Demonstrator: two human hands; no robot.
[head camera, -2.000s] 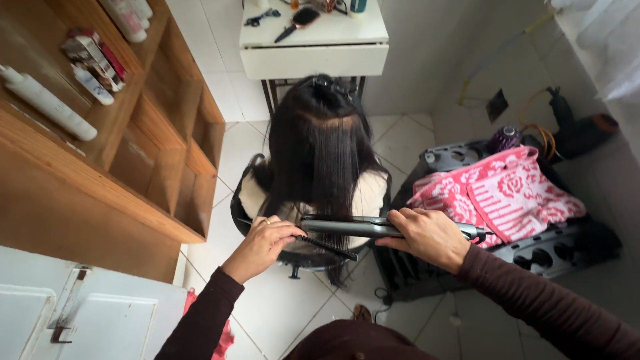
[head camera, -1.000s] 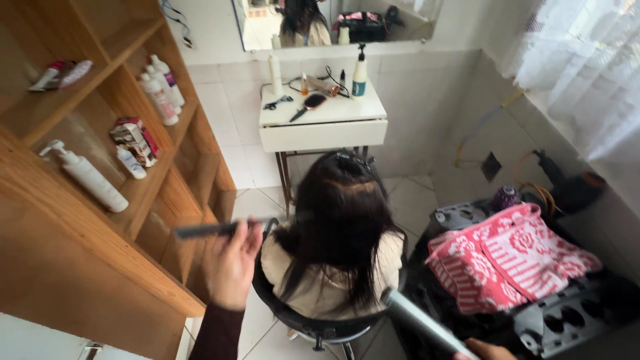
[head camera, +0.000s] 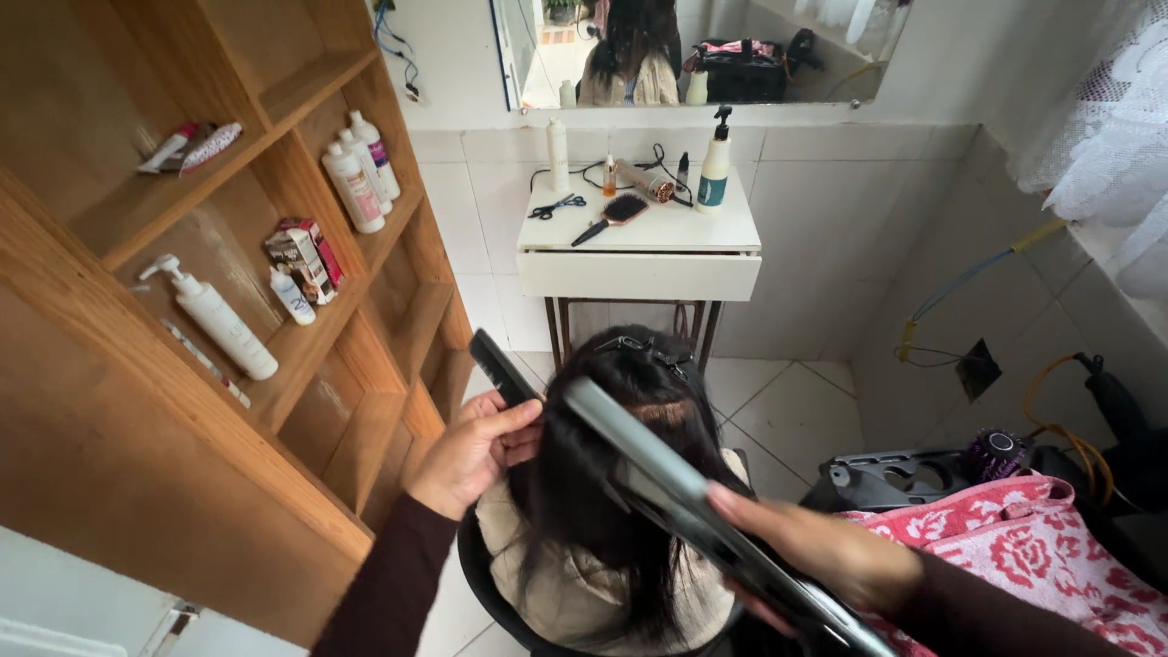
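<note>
A person with long dark hair (head camera: 584, 474), clipped on top with metal hair clips (head camera: 643, 347), sits facing away in a black chair (head camera: 474, 557). My left hand (head camera: 470, 452) grips a black comb (head camera: 500, 367), its end pointing up and left, beside the left side of the hair. My right hand (head camera: 812, 547) is closed around a hair straightener (head camera: 639, 443), slightly blurred, whose long grey plates reach up-left across the hair. Whether a strand lies between the plates cannot be told.
Ahead, a small white table (head camera: 639, 274) holds a paddle brush (head camera: 611, 219), scissors (head camera: 557, 206) and bottles below a mirror (head camera: 776, 55). Wooden shelves (head camera: 319, 365) with bottles stand left. At right, a black cart (head camera: 890, 484) bears a pink towel (head camera: 1013, 547) and a round brush (head camera: 993, 454).
Two seconds ago both hands were low at the hair ends, with the straightener level. The straightener now slants over the upper hair, and the comb has come back beside the hair. The view has tilted up.
</note>
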